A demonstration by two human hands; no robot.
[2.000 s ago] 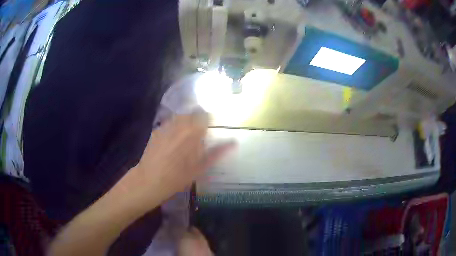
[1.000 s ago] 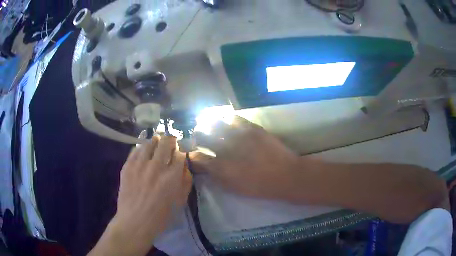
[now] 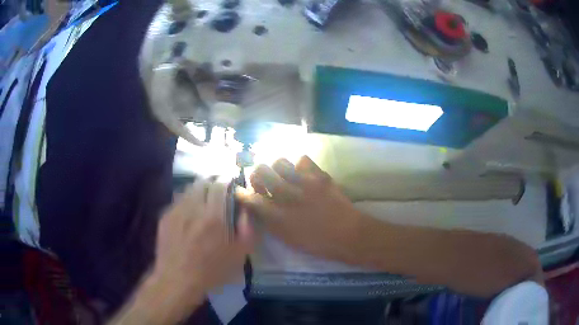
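The dark garment cloth [image 3: 95, 159] hangs bunched left of the sewing machine head [image 3: 266, 38]. A narrow black strip [image 3: 232, 212] with pale cloth [image 3: 227, 298] runs from the presser foot [image 3: 244, 157] toward the table's front edge. My left hand [image 3: 197, 235] is blurred and lies over the cloth just in front of the foot; its fingertips are lost in glare. My right hand [image 3: 305, 203] is right of the strip, fingers curled, thumb side at the strip near the foot. Whether the fingers pinch the cloth is hard to tell.
The lit control panel [image 3: 393, 114] sits in a teal frame above my right hand. A red-centred dial [image 3: 449, 25] is on top of the head. The table's front edge [image 3: 355, 283] runs below my right forearm. A red basket [image 3: 47, 279] is at lower left.
The view has shifted, so the machine head appears farther right and higher. My right hand came in to the needle area from out of clear view. My left hand has drawn slightly back from the foot.
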